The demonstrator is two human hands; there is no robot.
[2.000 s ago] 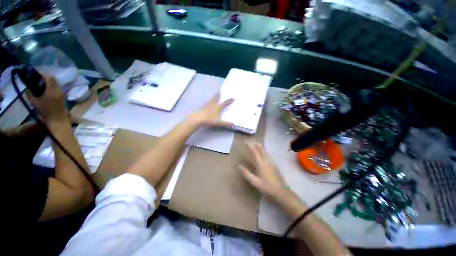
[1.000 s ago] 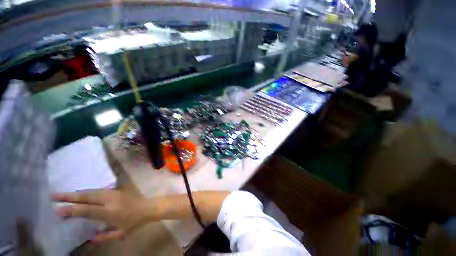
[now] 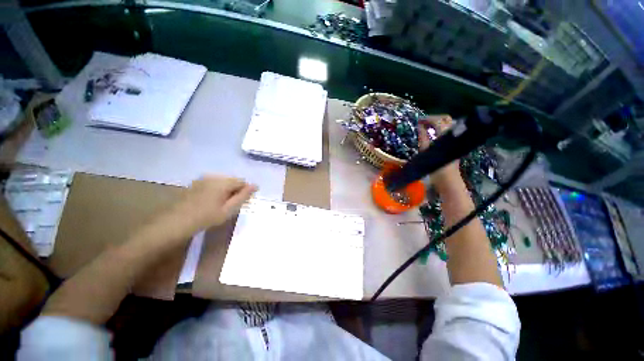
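A white plastic housing (image 3: 293,250) lies flat before me at the front edge of the bench. My left hand (image 3: 217,199) is at its upper left corner with curled fingers; whether it grips the edge is unclear. My right hand (image 3: 439,144) is at the right side of the wicker basket (image 3: 367,149) of mixed small parts. The black screwdriver (image 3: 445,151) hangs in front of and partly hides that hand, so its grip cannot be seen. The orange screw dish (image 3: 397,203) sits below the basket. A stack of white housings (image 3: 288,120) stands beyond the work spot.
More white housings (image 3: 152,95) with wired parts on top lie far left, near a small green box (image 3: 49,118). A ribbed housing (image 3: 37,204) lies at left. Green boards (image 3: 498,229) and rows of small parts (image 3: 547,222) lie at right. The screwdriver's black cord (image 3: 459,229) loops across the right side.
A white housing now lies flat before me; it did not lie there two seconds ago. My right hand has moved from the left, over the housings, to the basket. The view has swung back left.
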